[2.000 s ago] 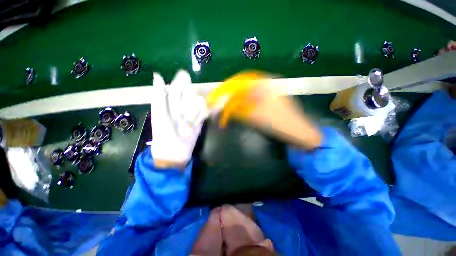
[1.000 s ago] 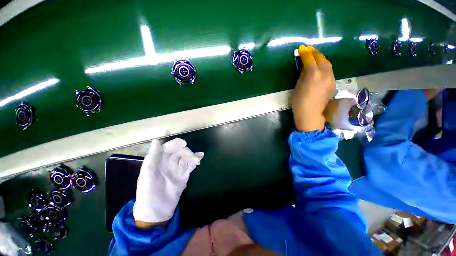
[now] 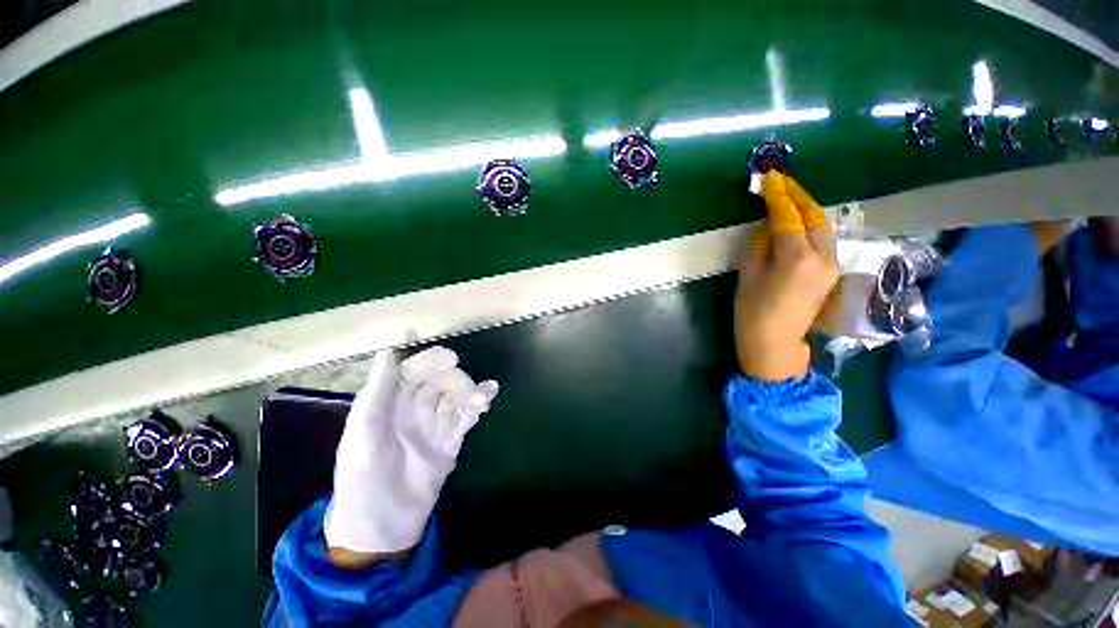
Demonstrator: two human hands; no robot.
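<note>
My right hand (image 3: 785,276), with yellow-orange finger cots, reaches over the side rail to the belt. Its fingertips pinch a small white wipe (image 3: 756,183) at the near edge of a dark round part (image 3: 771,155). Whether the wipe touches the part is hard to tell. My left hand (image 3: 409,448), in a white glove, is over the bench with fingers partly curled and nothing visible in it. Other round parts lie singly on the belt, such as one (image 3: 634,158) and another (image 3: 504,185) left of my right hand.
Several round parts (image 3: 147,493) cluster on the bench at left. A black flat smartphone (image 3: 295,472) lies beside my left hand. A metal-topped bottle (image 3: 869,291) stands right of my right hand. The pale rail (image 3: 540,296) borders the green belt (image 3: 405,98). A coworker's blue sleeve (image 3: 982,380) is at right.
From one second ago, my right hand has pulled back slightly toward me, uncovering the part by its fingertips. The belt parts have shifted right. My left hand has barely moved.
</note>
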